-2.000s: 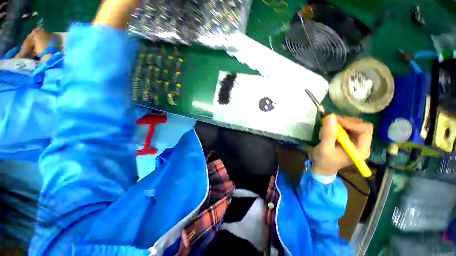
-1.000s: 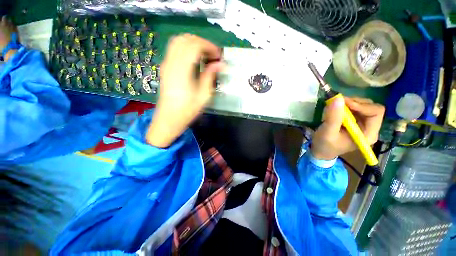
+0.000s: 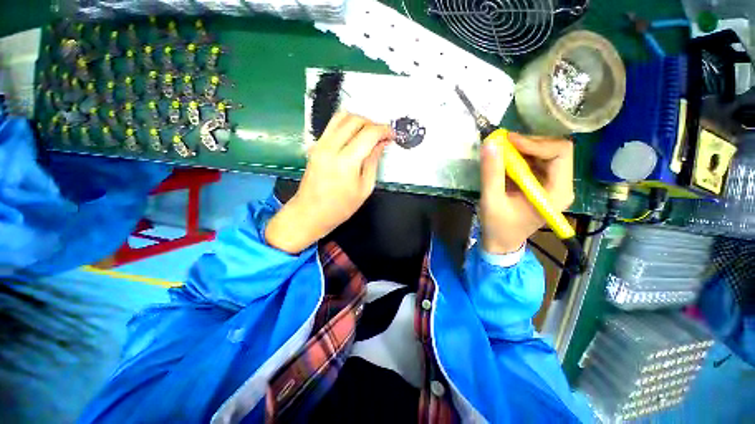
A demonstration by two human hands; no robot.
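A dark round disc with silvery spots (image 3: 408, 132) lies on the pale work plate (image 3: 439, 166). A dense strip of short black pieces (image 3: 326, 101) lies at the plate's left end. My left hand (image 3: 339, 178) is at the disc's left edge, thumb and fingertips pinched together; whether a small piece is between them is too small to tell. My right hand (image 3: 526, 186) holds the yellow soldering iron (image 3: 534, 192) like a pen. Its metal tip points up and left, above the plate's right part, apart from the disc.
Rows of small yellow-dotted assemblies (image 3: 132, 87) lie left. Behind the plate are a perforated white strip (image 3: 414, 51) and a black fan (image 3: 492, 21). A beige ring pot (image 3: 608, 87), a blue soldering station (image 3: 641, 124) and stacked trays (image 3: 662, 364) are right. Another person's blue sleeve shows far left.
My left hand came down from over the rows, passed the black strip and moved right to the disc. My right hand still holds the iron. The whole view has shifted.
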